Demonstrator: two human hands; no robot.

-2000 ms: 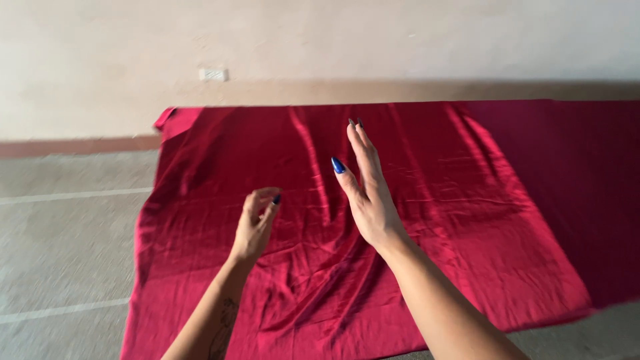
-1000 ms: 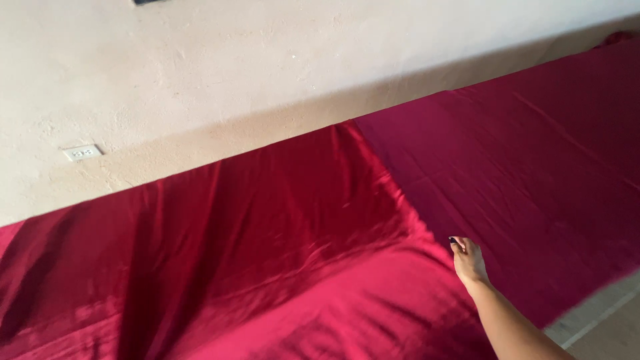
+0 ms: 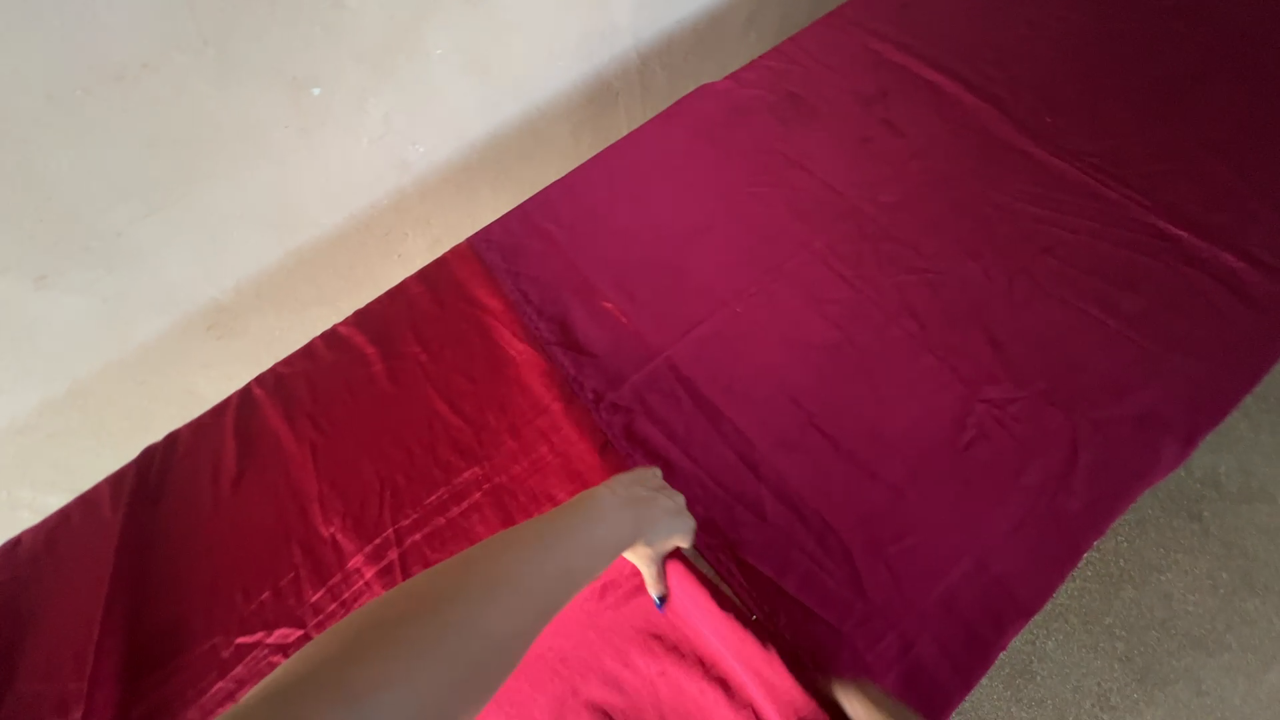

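Note:
Shiny red satin fabric (image 3: 400, 430) lies over a long flat surface, meeting a darker magenta fabric (image 3: 800, 300) along a slanting edge. My left hand (image 3: 655, 515) reaches in from the lower left and grips the red fabric at that edge, its thumb with a blue nail against a raised, brighter pink-red fold (image 3: 650, 640). Of my right hand (image 3: 870, 698), only a blurred part shows at the bottom edge, beside the same fold; its fingers are hidden, so its hold cannot be told.
A plain beige wall (image 3: 250, 130) runs along the far side of the covered surface. Grey floor (image 3: 1120, 590) shows at the lower right. A long crease crosses the magenta fabric at the upper right.
The view has swung right along the fabric. My left hand, out of view one second ago, now grips the red fabric's edge, part of which is lifted. My right hand is lower in view.

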